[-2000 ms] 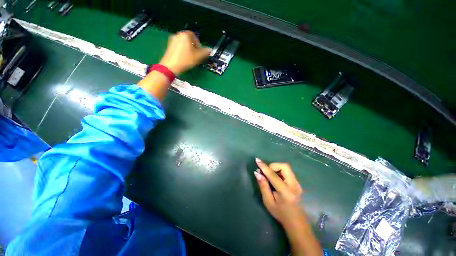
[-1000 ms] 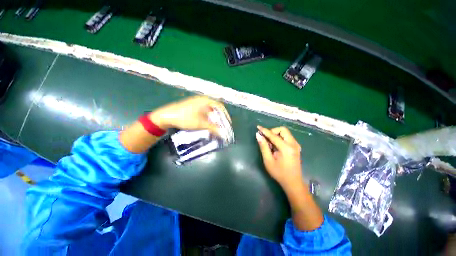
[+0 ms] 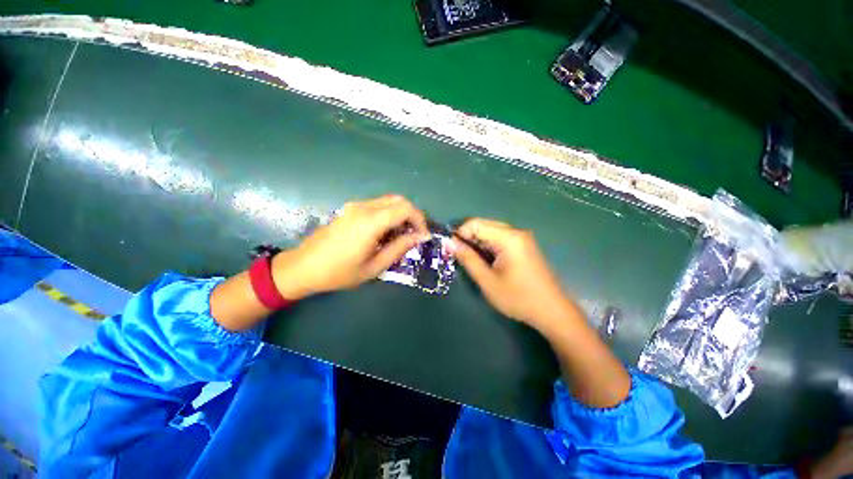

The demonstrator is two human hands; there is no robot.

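Note:
An open phone unit (image 3: 426, 269) lies low over the dark-green bench in front of me, its circuit-board end showing. My left hand (image 3: 360, 245) holds it from the left, fingertips at its upper edge and covering part of it. My right hand (image 3: 505, 267) is at its upper right, thumb and finger pinched on a thin dark rod (image 3: 479, 246), perhaps tweezers. The right fingertips meet the unit's top edge close to the left ones. Any small part between the fingertips is hidden.
A worn white strip (image 3: 393, 98) divides bench and green belt. Phone units (image 3: 591, 58) lie on the belt, one showing a black face (image 3: 465, 17). A clear plastic parts bag (image 3: 713, 318) is at right, with another person's sleeved arm (image 3: 823, 251) beside it. A small part (image 3: 610, 323) lies near my right forearm.
My left hand has taken a phone unit from the belt and brought it in front of me. My right hand, first apart from it, now meets it. The view has shifted.

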